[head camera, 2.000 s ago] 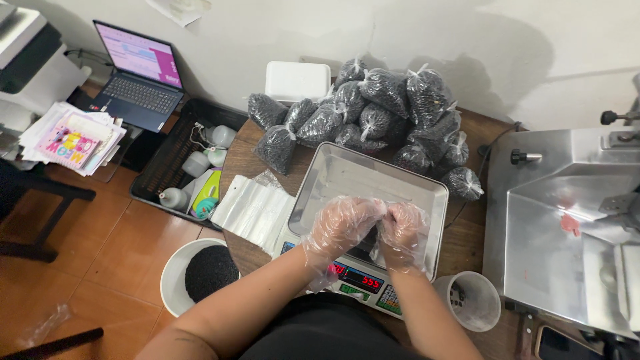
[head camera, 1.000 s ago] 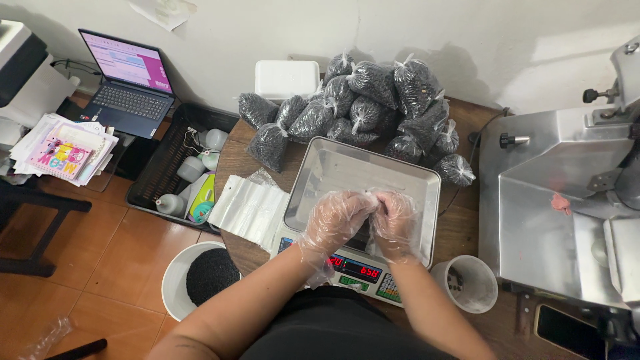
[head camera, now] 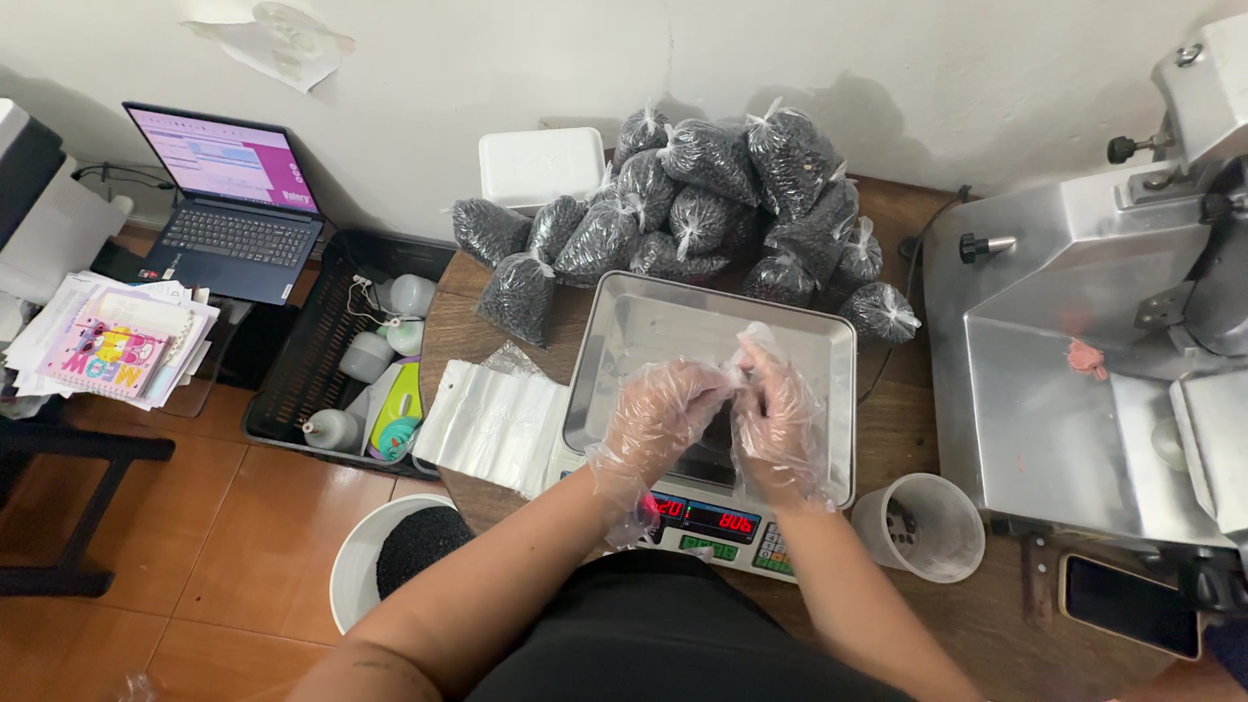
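Note:
My left hand (head camera: 663,414) and my right hand (head camera: 777,419), both in clear plastic gloves, meet over the metal pan of a digital scale (head camera: 840,375). Their fingers pinch the gathered neck of a clear plastic bag (head camera: 733,378); its dark filling shows low between the hands, mostly hidden by them. Red digits glow on the scale's display (head camera: 704,517). Behind the pan lie several knotted bags of black granules (head camera: 707,161). A stack of flat plastic bags (head camera: 492,424) lies left of the scale. Below my left forearm stands a white bucket (head camera: 353,556) of black granules.
A clear plastic cup (head camera: 951,531) stands right of the scale, with a phone (head camera: 1129,604) farther right. A metal slicing machine (head camera: 1053,429) fills the right side. A white foam tray (head camera: 542,166) lies behind. At left are a black crate (head camera: 292,390), a laptop (head camera: 239,234) and papers (head camera: 190,341).
Both hands stay together above the scale pan at the bag's neck. The fingers of my right hand have changed their pose and point farther up. The digits on the display have changed.

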